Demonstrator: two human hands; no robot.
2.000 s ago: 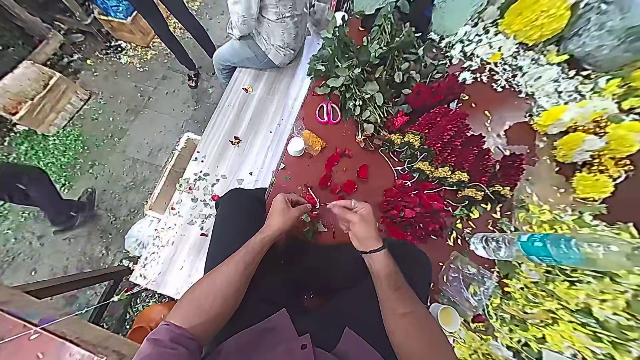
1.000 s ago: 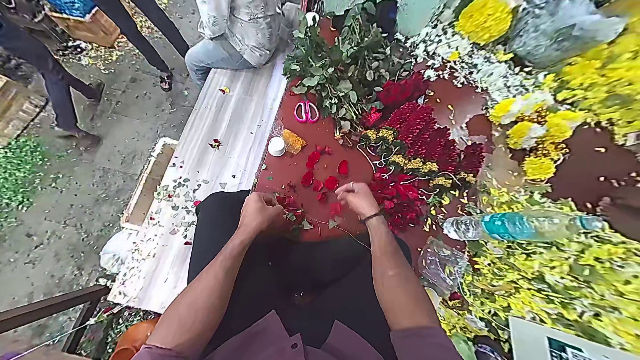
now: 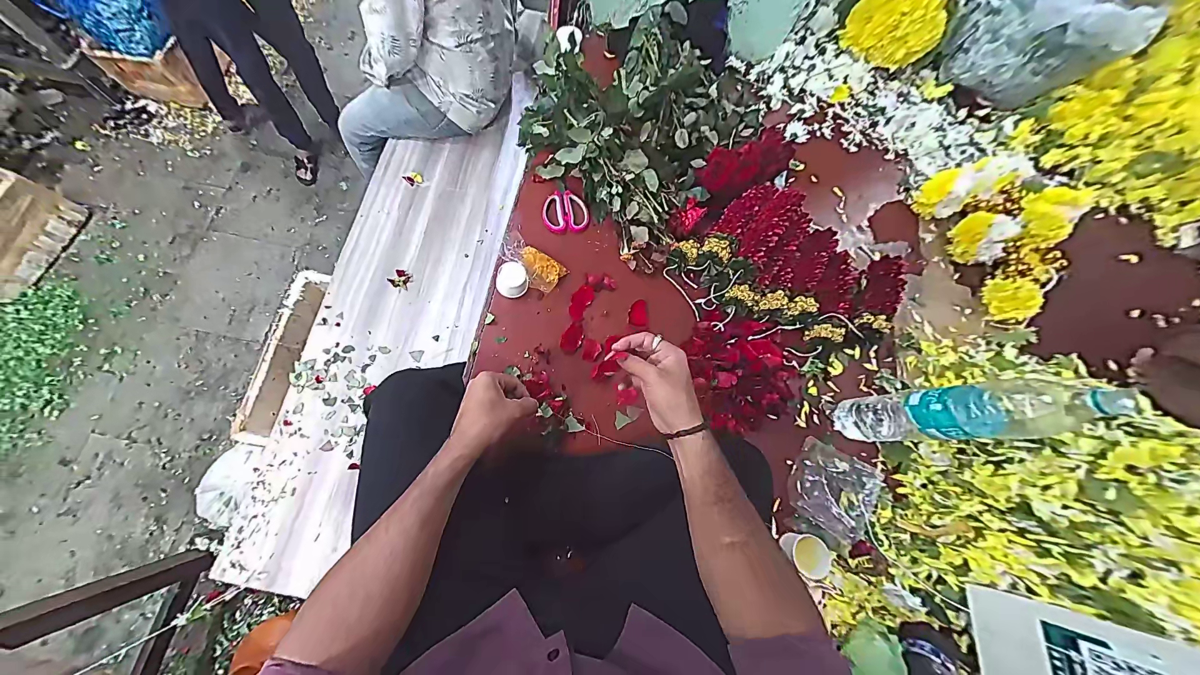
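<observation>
My left hand (image 3: 494, 410), its fingers pinched, is at the near edge of the reddish-brown tabletop (image 3: 600, 258), beside small leaves and red bits; I cannot tell what is in it. Over loose red petals (image 3: 574, 336), my right hand (image 3: 661, 380) has thumb and forefinger together at a red petal (image 3: 614, 356). A thin white thread (image 3: 623, 441) curves between the hands. Just right of my right hand lies a heap of red petals (image 3: 745, 375), with red flower strings (image 3: 797, 248) and yellow blossom clusters (image 3: 773, 300) beyond. Pink-handled scissors (image 3: 565, 212) lie farther up.
A white tub (image 3: 512, 279) and a packet of orange-yellow material (image 3: 544, 268) stand near the scissors. Leafy stems (image 3: 637, 131) lie beyond. At right are a plastic bottle (image 3: 975, 412), a cup (image 3: 808, 556) and yellow flowers (image 3: 1050, 525). A person (image 3: 441, 66) sits on the pale bench (image 3: 422, 234).
My hands, close together two seconds ago, are now farther apart. The thread between them shows more plainly. A person walking at the far left has moved toward the upper part of the view.
</observation>
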